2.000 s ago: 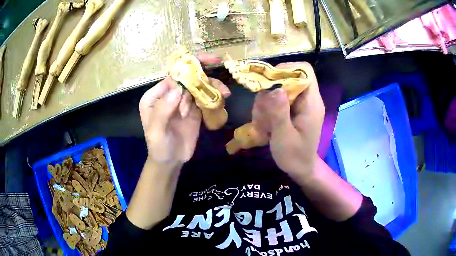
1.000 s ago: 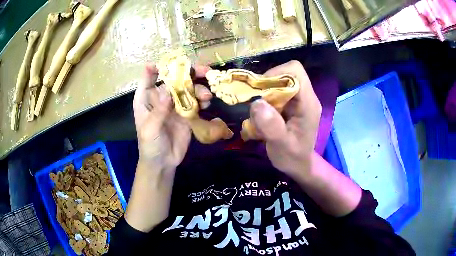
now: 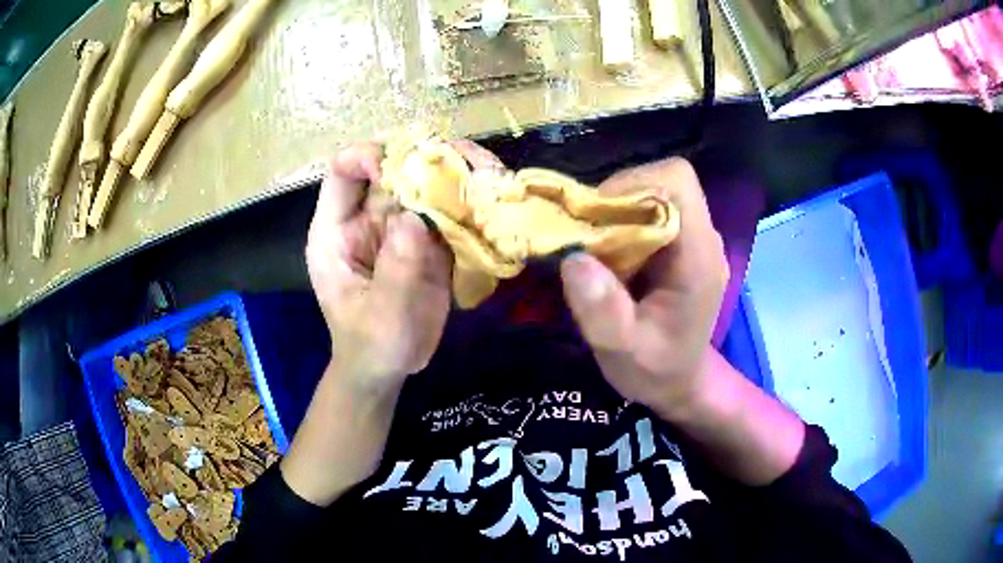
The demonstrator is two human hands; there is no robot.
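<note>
Two tan moulded foot ends are held up in front of my chest, one in each hand. My left hand (image 3: 385, 258) is closed around the left foot end (image 3: 434, 187), thumb on its near side. My right hand (image 3: 660, 286) grips the right foot end (image 3: 583, 214), whose looped double rim and hollow face up. The toe end of the right piece overlaps or touches the left piece; I cannot tell which. A small dark bit shows at each thumb tip. The leg parts below the feet are mostly hidden by my hands.
Several tan legs (image 3: 143, 110) lie on the bench (image 3: 253, 138) at the left, two more (image 3: 618, 33) at the back. A greyish work plate (image 3: 489, 55) bears a whitish lump (image 3: 494, 13). A blue left bin (image 3: 97, 423) holds brown pieces; a blue right bin (image 3: 904, 330) stands opposite. A black cable (image 3: 706, 50) crosses the bench.
The two foot ends, held apart two seconds ago, are now brought together and overlap in view. The left foot end has tilted, and its hollow is less visible. Both hands keep their hold.
</note>
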